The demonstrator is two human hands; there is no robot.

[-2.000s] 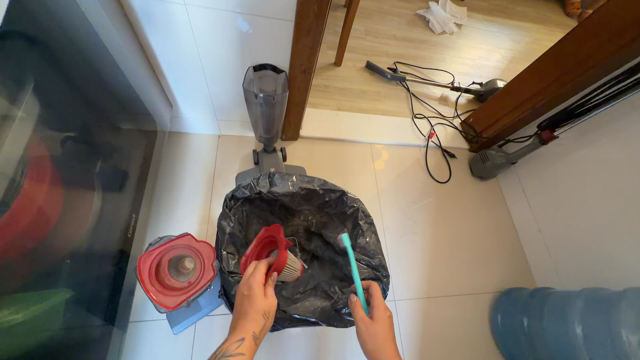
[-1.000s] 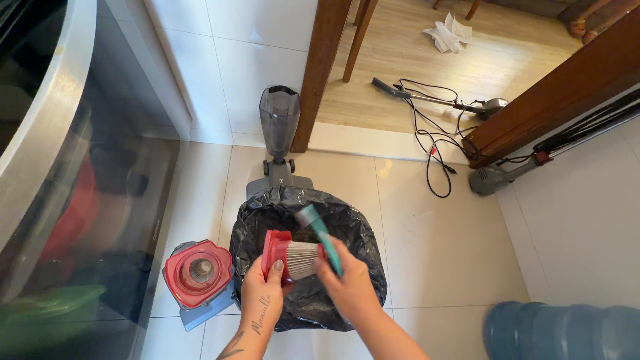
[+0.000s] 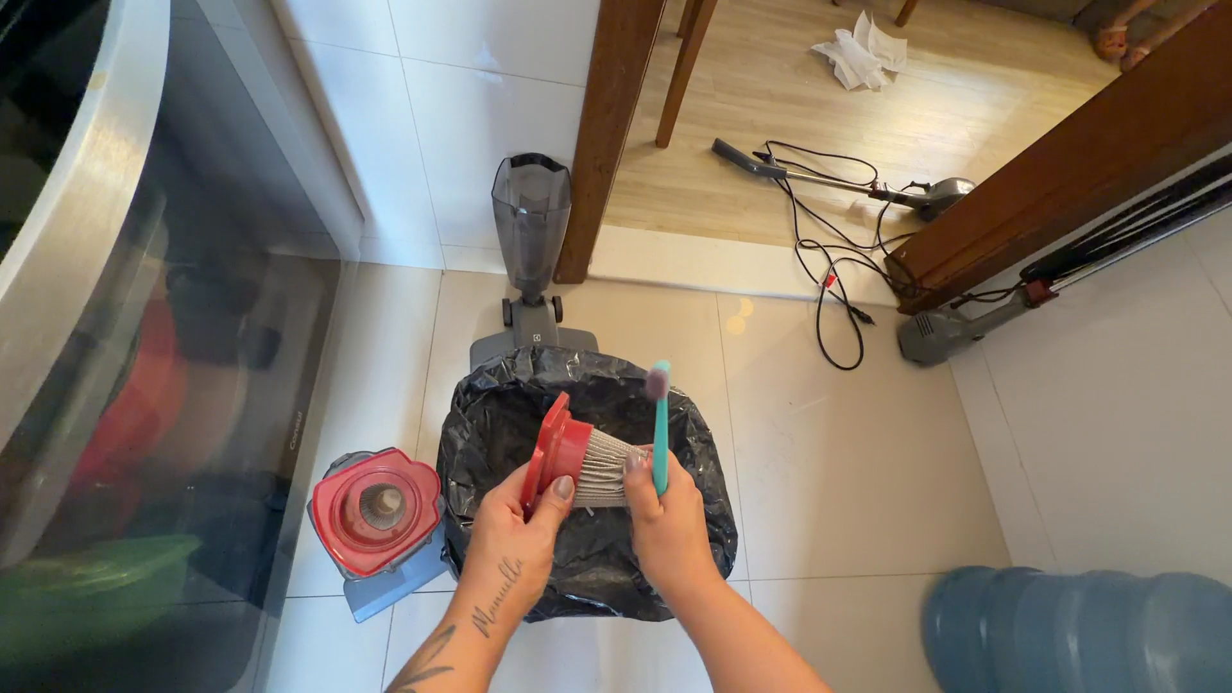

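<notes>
My left hand [image 3: 525, 525] grips the red rim of a pleated vacuum cleaner filter [image 3: 604, 467], held sideways over a bin lined with a black plastic bag [image 3: 587, 568]. A teal-handled brush [image 3: 660, 438] stands upright in my right hand [image 3: 669, 520], its dark bristles at the top. The fingers of my right hand are at the pale pleated end of the filter. Left of the bin, a red and grey vacuum part [image 3: 375, 510] with a round centre rests on a blue object [image 3: 395, 582]. Behind the bin stands a vacuum body with a transparent grey container [image 3: 531, 221].
A glass-fronted appliance [image 3: 221, 385] is at left. A blue water bottle [image 3: 1078, 626] lies at lower right. Beyond the doorway are a stick vacuum handle [image 3: 828, 178], its black cord [image 3: 818, 250] and crumpled paper [image 3: 861, 53]. A grey vacuum head [image 3: 929, 337] is by the right doorpost. A person's feet [image 3: 1121, 43] show at top right.
The filter, tilted down in my left hand two seconds ago, is now level. My right hand has come from the right to the filter, and the brush has swung from leaning left to upright.
</notes>
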